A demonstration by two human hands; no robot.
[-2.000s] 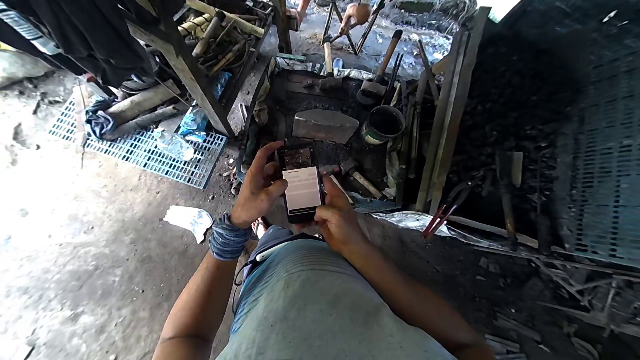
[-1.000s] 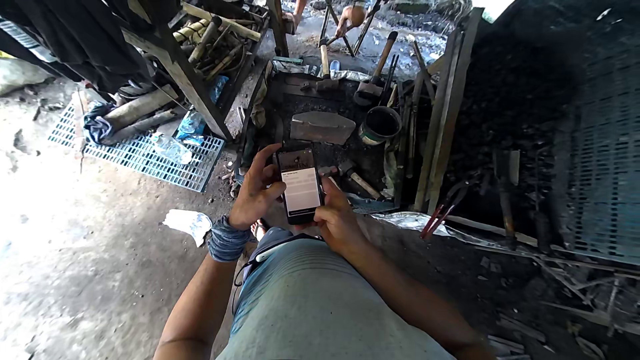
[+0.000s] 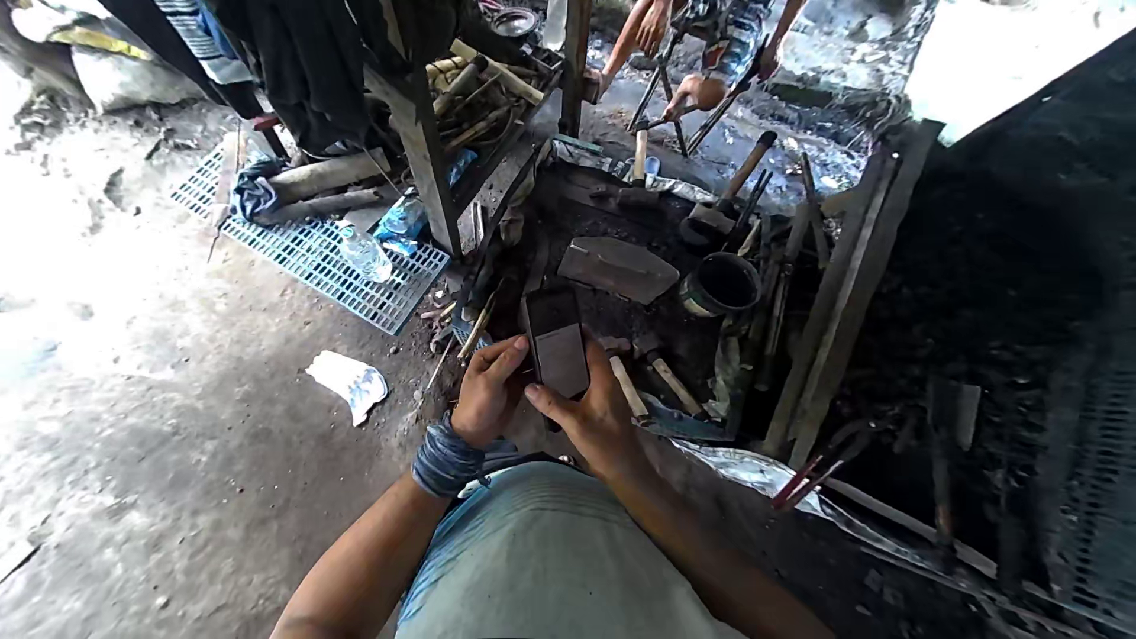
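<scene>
Between my two hands, in front of my shirt, is a smartphone (image 3: pixel 559 351) with a partly lit screen. My left hand (image 3: pixel 486 390), with a blue cloth wrapped round the wrist, holds its left edge. My right hand (image 3: pixel 590 413) grips its lower right side, the thumb near the lower left corner of the screen. Just beyond the phone lies a flat metal block (image 3: pixel 619 269) on dark soil, with a round bucket (image 3: pixel 721 284) to its right. Two wooden tool handles (image 3: pixel 676 388) lie right of my right hand.
A long-handled hammer (image 3: pixel 745 173) and another person's hands (image 3: pixel 697 93) are beyond the soil bed. Left are a plastic grate (image 3: pixel 311 266) with a clear bottle (image 3: pixel 364 253), and a white cloth (image 3: pixel 349 382). Right are a wooden beam (image 3: pixel 852 302), red-handled tongs (image 3: pixel 803 484) and dark coals.
My left thumb has moved off the screen to the phone's left edge, and my right thumb now reaches over the lower left part. The screen looks dimmer and shows a different layout.
</scene>
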